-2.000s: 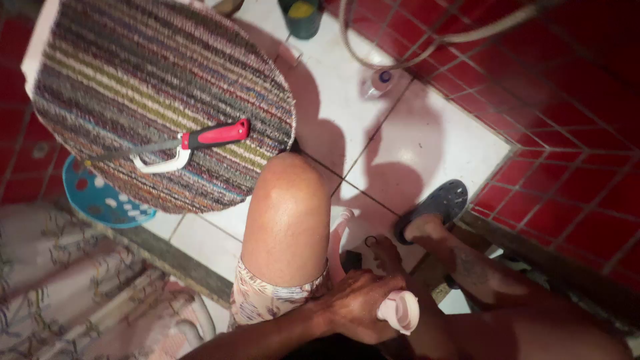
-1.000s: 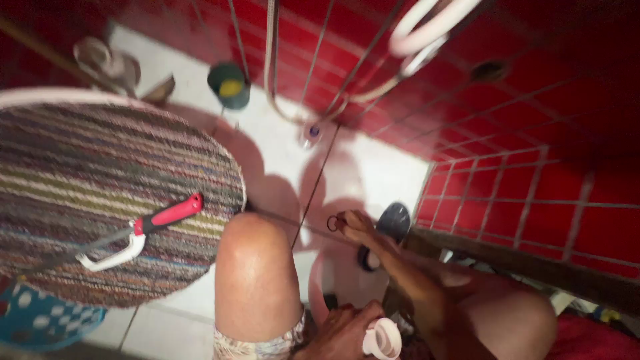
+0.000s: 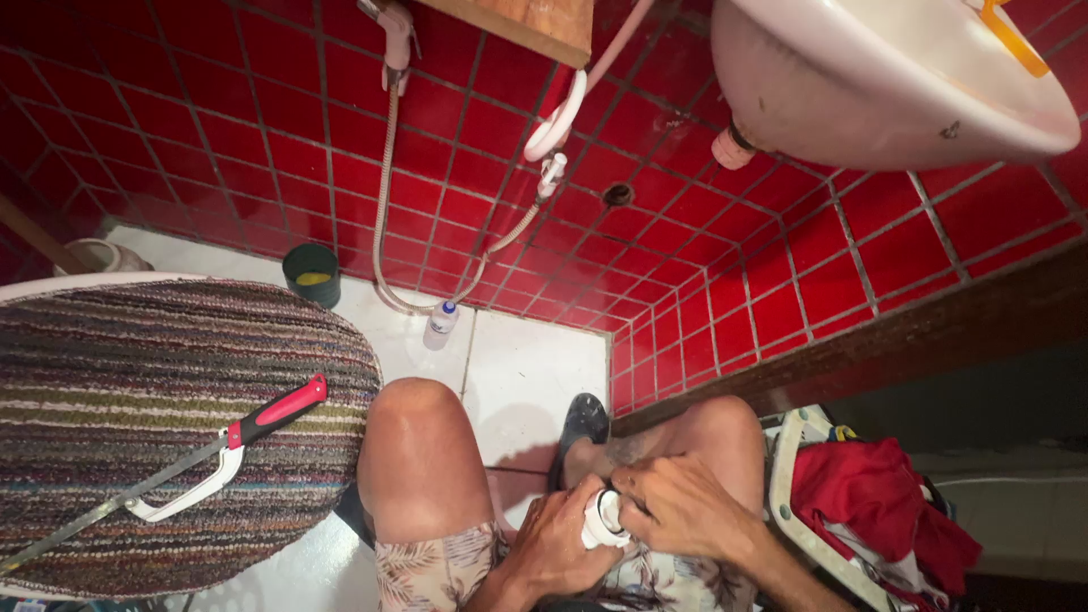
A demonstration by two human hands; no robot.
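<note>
My left hand [image 3: 557,535] grips a white plastic pipe fitting [image 3: 602,520] between my knees. My right hand [image 3: 680,501] is at the fitting's open end, its fingers touching a dark ring at the rim; whether they hold the ring, I cannot tell. To the left, a hacksaw [image 3: 276,408] with a red and black handle and a white guard lies on a round, striped woven mat [image 3: 170,340]. Above at the right is a white washbasin [image 3: 850,93] with a short drain outlet [image 3: 733,148] beneath it.
By the tiled wall stand a dark green bucket [image 3: 311,276] and a small plastic bottle [image 3: 441,325]. A shower hose [image 3: 384,178] hangs down to the floor. The wall has a round hole [image 3: 618,195]. At the right, red cloth [image 3: 858,501] lies in a light-framed basket [image 3: 786,476].
My right hand has come up from near my foot, where it was by a dark ring, to the fitting in my left hand. The view has swung up and right, showing the basin.
</note>
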